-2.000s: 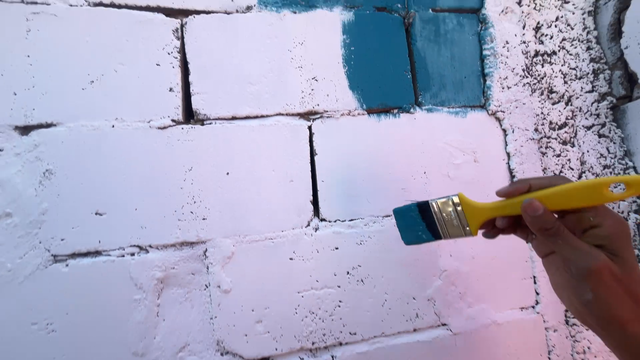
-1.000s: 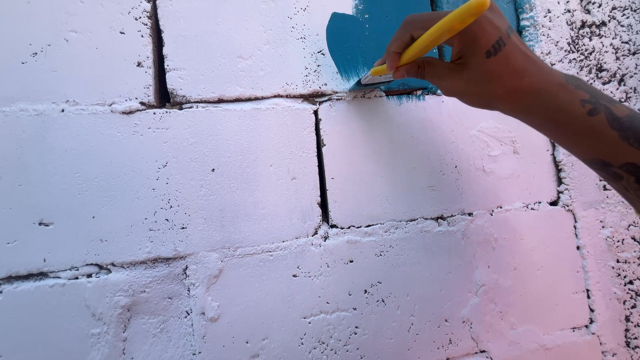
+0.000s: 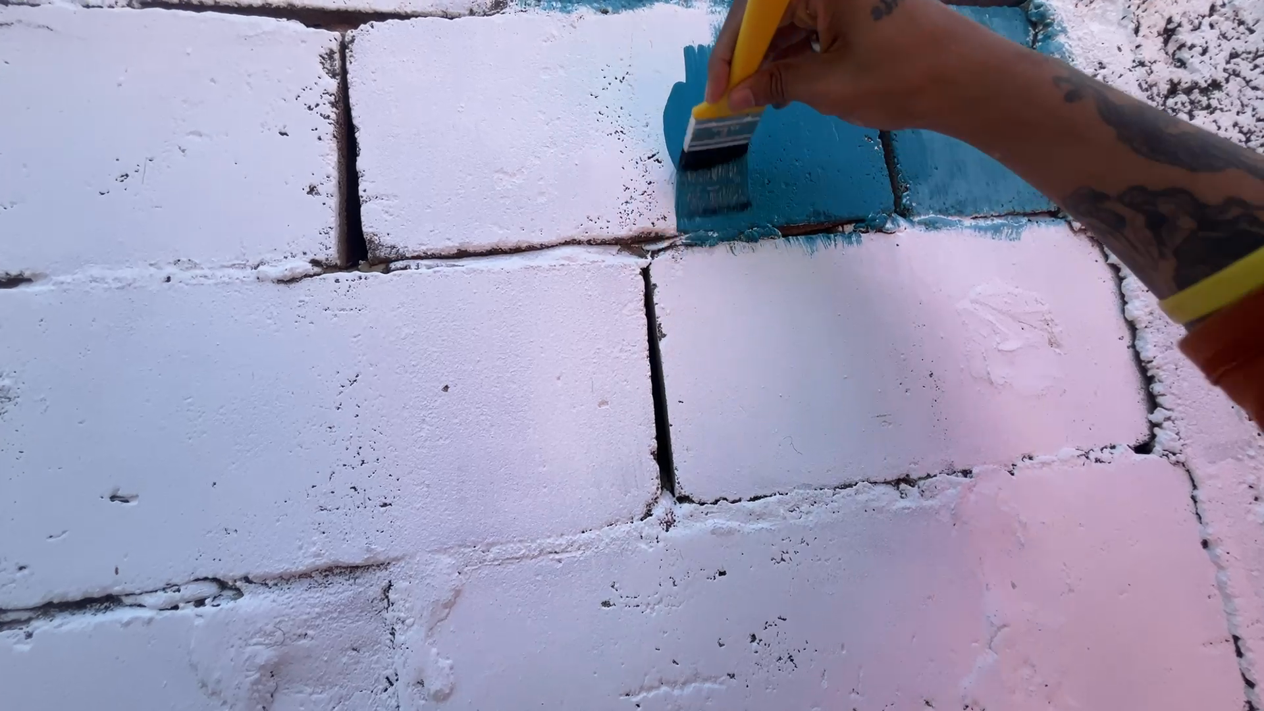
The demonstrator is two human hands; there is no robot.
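Note:
My right hand [image 3: 805, 59] grips a flat paintbrush [image 3: 724, 133] by its yellow handle at the upper right. The brush points downward, its dark, paint-wet bristles pressed on the left part of a patch of blue paint [image 3: 810, 173]. That patch covers the right end of a white-painted block [image 3: 513, 138], with an uneven left edge. More blue lies on the smaller block face [image 3: 963, 168] to the right, partly behind my forearm. Blue smears run along the joint below and onto the top edge of the lower block [image 3: 889, 355]. My left hand is out of view.
White and pinkish painted blocks [image 3: 326, 425] fill the wall. Dark open gaps [image 3: 659, 385] run between some of them, and another upright gap [image 3: 349, 158] stands at the upper left. Rough, pitted mortar [image 3: 1175, 59] borders the blocks at the right.
Two seconds ago the brush was held away from the blue, over lower white blocks. It moved up to the blue patch, which now reaches farther left along the block's lower edge.

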